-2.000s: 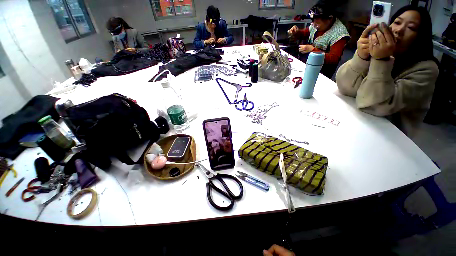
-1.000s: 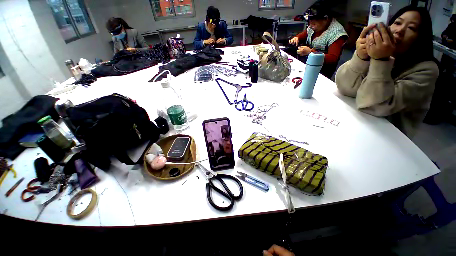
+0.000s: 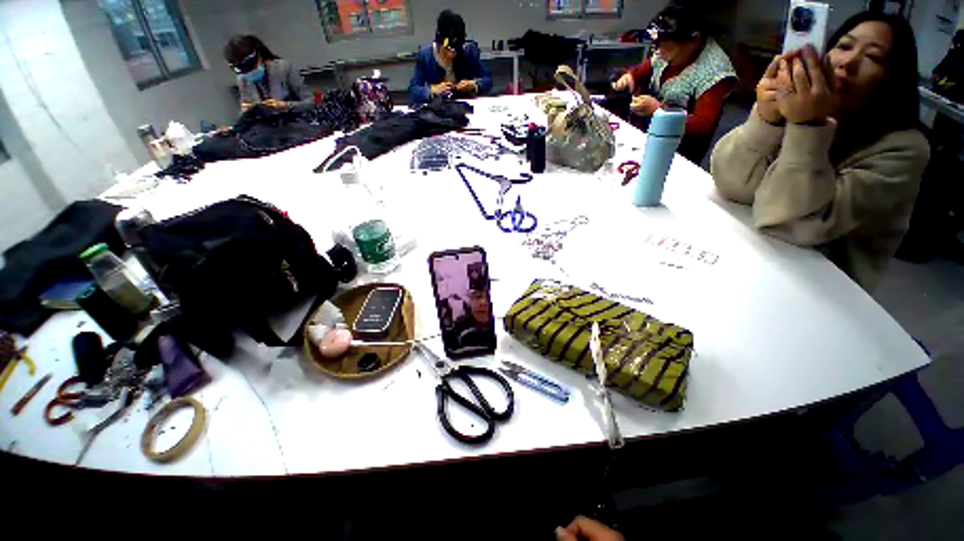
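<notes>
Part of one hand, apparently my right hand (image 3: 589, 529), shows at the bottom edge, cut off by the frame. Its fingertips point left, and what it holds is hidden. My left hand is out of view. The area below the table edge is too dark to make out any cloth. On the table in front, a smartphone (image 3: 462, 303) stands upright with its screen lit, showing a person. Large black-handled scissors (image 3: 475, 404) lie before it, with slim light blue snips (image 3: 535, 381) beside them.
A yellow-green striped bundle (image 3: 634, 354) has a white strip (image 3: 601, 386) hanging over it and the table edge. A woven basket (image 3: 336, 366), tape roll (image 3: 173, 430) and black bag (image 3: 238, 264) are left. A person at right holds up a phone; others sit at the far side.
The picture on the standing smartphone's screen has changed. The person at far right has lowered their hands towards the table. The visible hand has barely moved.
</notes>
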